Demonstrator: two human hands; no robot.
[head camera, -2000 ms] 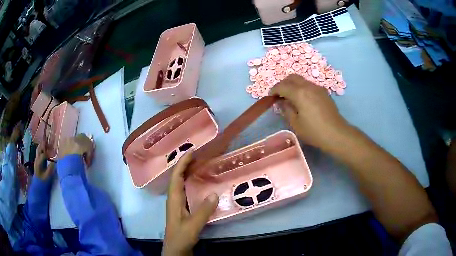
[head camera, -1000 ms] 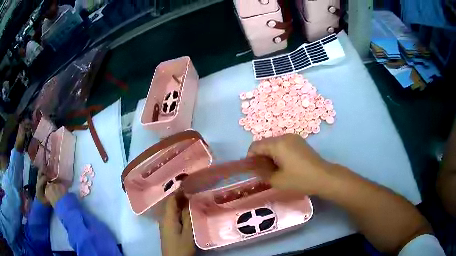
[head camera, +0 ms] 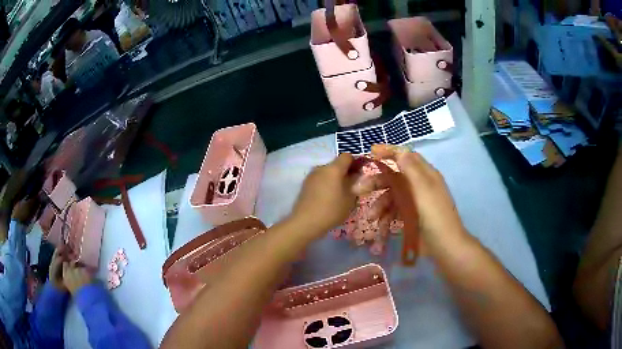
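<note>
A brown strap is held between my two hands above the pile of pink discs, its holed end hanging down. My left hand is closed on the strap's upper left part. My right hand grips it on the right; its fingertips are blurred. A pink housing shell lies open in front of me, with no strap on it. A second shell with an arched strap lies left of it, partly hidden by my left forearm.
Another open shell stands further back. A black-patterned sheet lies behind the discs. Strapped shells are stacked at the back near a metal post. Card pieces lie at the right. A coworker's blue sleeves are at the left.
My left hand has left the front shell and come up to the strap. My right hand has lifted the strap away from that shell to above the discs. The view has tilted up.
</note>
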